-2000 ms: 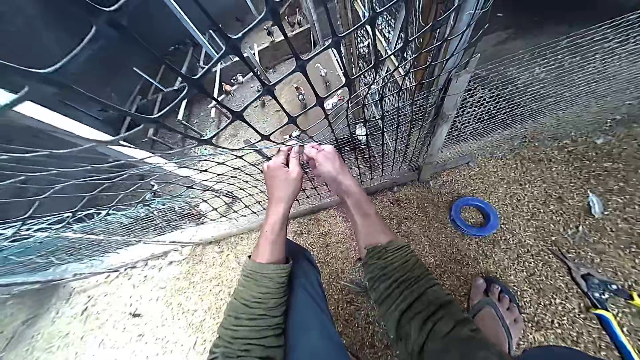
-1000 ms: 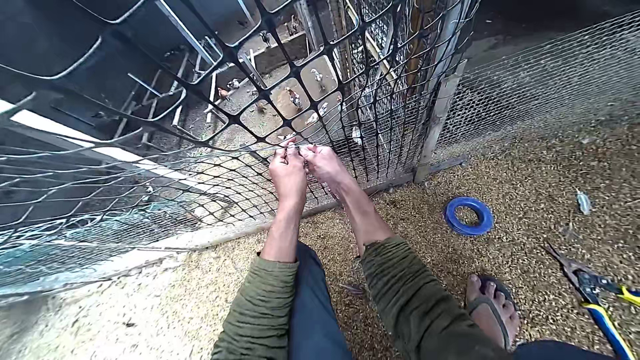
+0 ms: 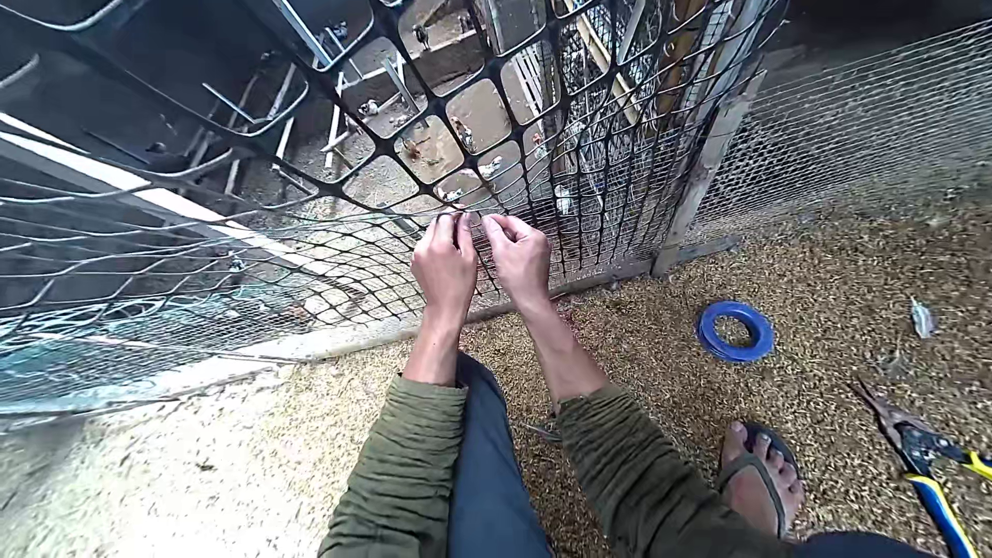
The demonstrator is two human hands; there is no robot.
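Black plastic mesh netting (image 3: 468,161) rises in front of me. My left hand (image 3: 446,263) has its thumb and fingertips pinched at a strand of the mesh. Close on its right, my right hand (image 3: 521,257) pinches at the same level, thumb against curled finger. A small gap parts the two hands. A thin strand or line runs across the mesh near the fingertips; whether the fingers hold it or the mesh itself is hard to tell. A coil of blue line (image 3: 735,332) lies on the husk-covered ground to the right of my hands.
Snips with blue and yellow handles (image 3: 939,508) lie at the lower right, near my sandaled foot (image 3: 763,477). A wooden post (image 3: 709,174) stands right of the mesh, with wire netting (image 3: 860,116) beyond. Several chickens (image 3: 463,133) are behind the mesh, over a low ledge (image 3: 341,337).
My hands stay at the same part of the mesh. My right hand's fingers have curled in, and a gap now shows between the hands.
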